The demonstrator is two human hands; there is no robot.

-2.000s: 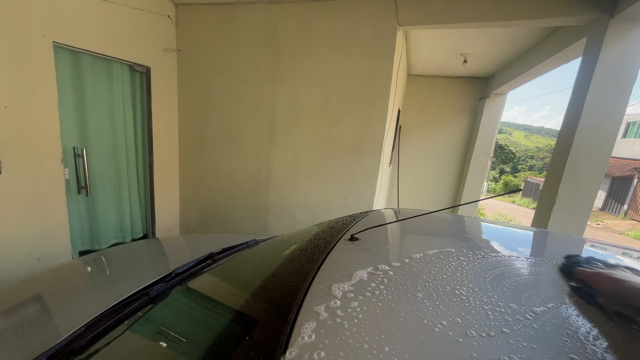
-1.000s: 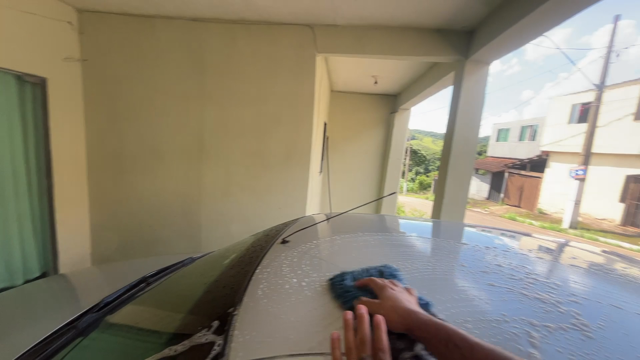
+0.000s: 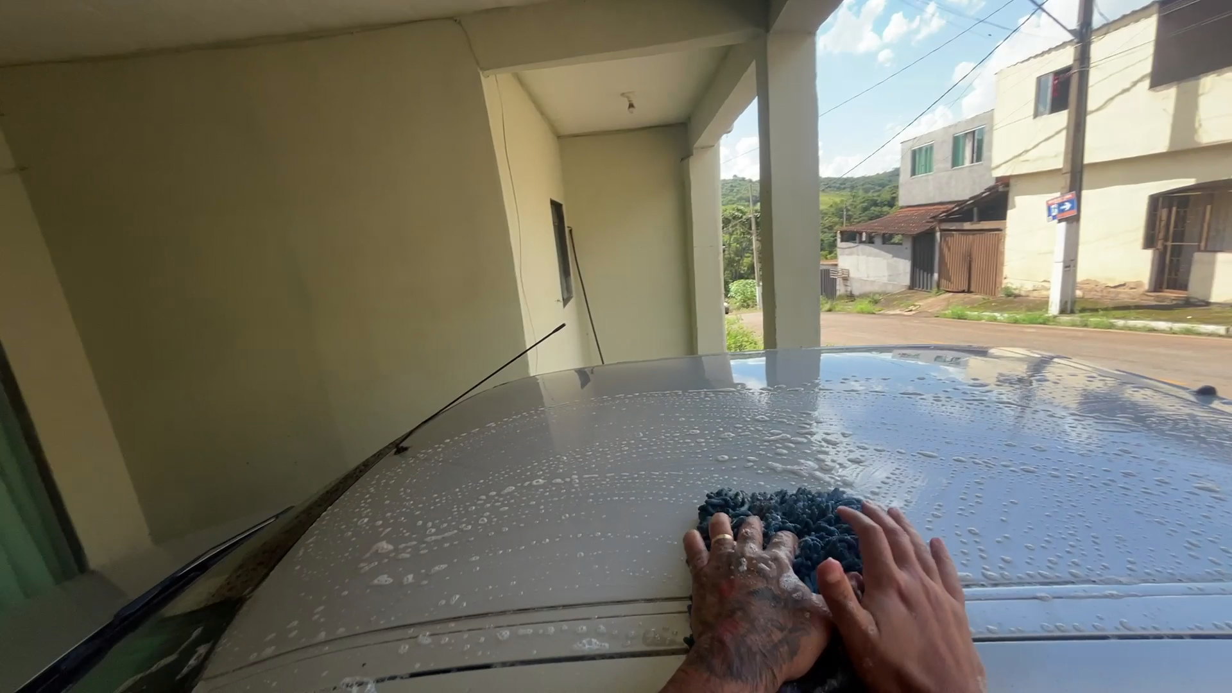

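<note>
A dark blue chenille wash mitt or pad [image 3: 804, 520] lies on the wet, soapy silver car roof [image 3: 539, 491], near its side edge. My left hand [image 3: 756, 611], with a ring and suds on its skin, presses palm down on the mitt, fingers spread over it. Close beside it, my right hand [image 3: 905, 602] overlaps the mitt's right edge, thumb toward the left hand and fingers extended. The two hands hide part of the mitt. Droplets and small foam patches cover much of the roof.
A thin roof antenna [image 3: 481, 385] sticks up near the windshield's top edge. At the lower left is a wiper [image 3: 173, 577]. A beige wall [image 3: 269, 241] stands beyond the car, with a pillar [image 3: 789, 192] and a street farther right.
The view has swung right. One second ago the hand with the arm from the right lay on the mitt; now my left hand presses on it and my right is at its edge.
</note>
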